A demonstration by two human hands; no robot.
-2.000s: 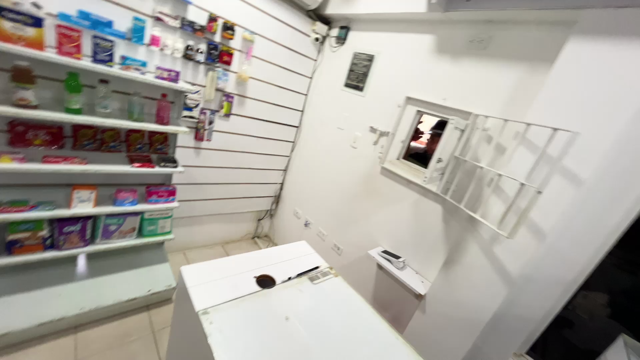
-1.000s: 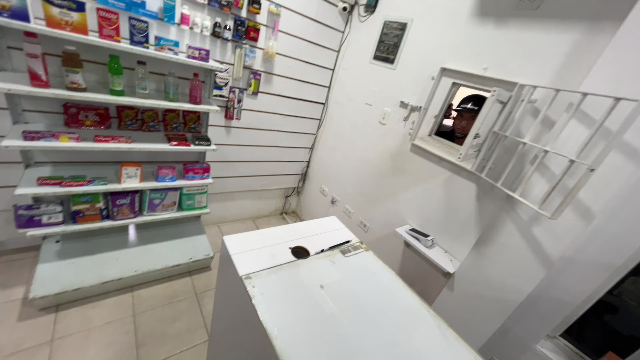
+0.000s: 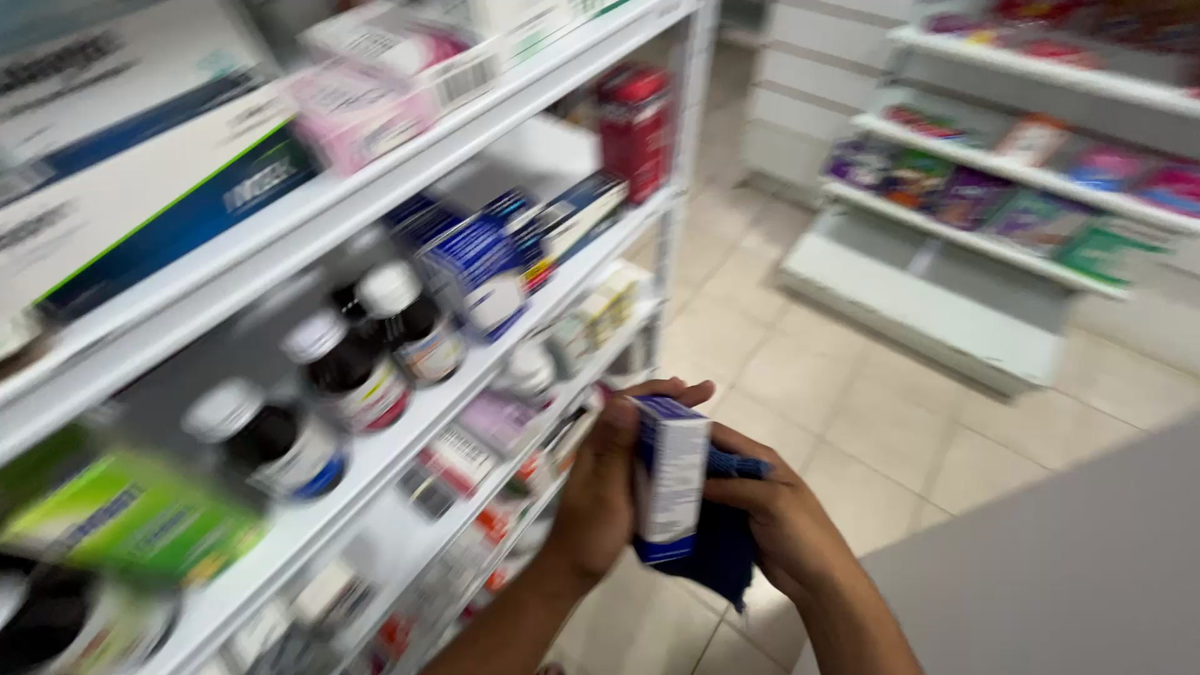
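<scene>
My left hand grips a small blue and white carton from its left side, with the thumb near its top. In my right hand is a dark blue cloth, bunched between the fingers and hanging behind and below the carton. The carton stands roughly upright, a narrow printed side facing me. Both hands are close together, just right of the shelving. The fingertips behind the carton are partly hidden.
White metal shelves on the left hold dark bottles with white caps, a blue box, a red container and a green box. A grey-white surface lies lower right; a display shelf stands beyond the tiled floor.
The view has swung far toward stocked shelves on the left. Both hands, the carton and the cloth are in view now; neither earlier frame shows them.
</scene>
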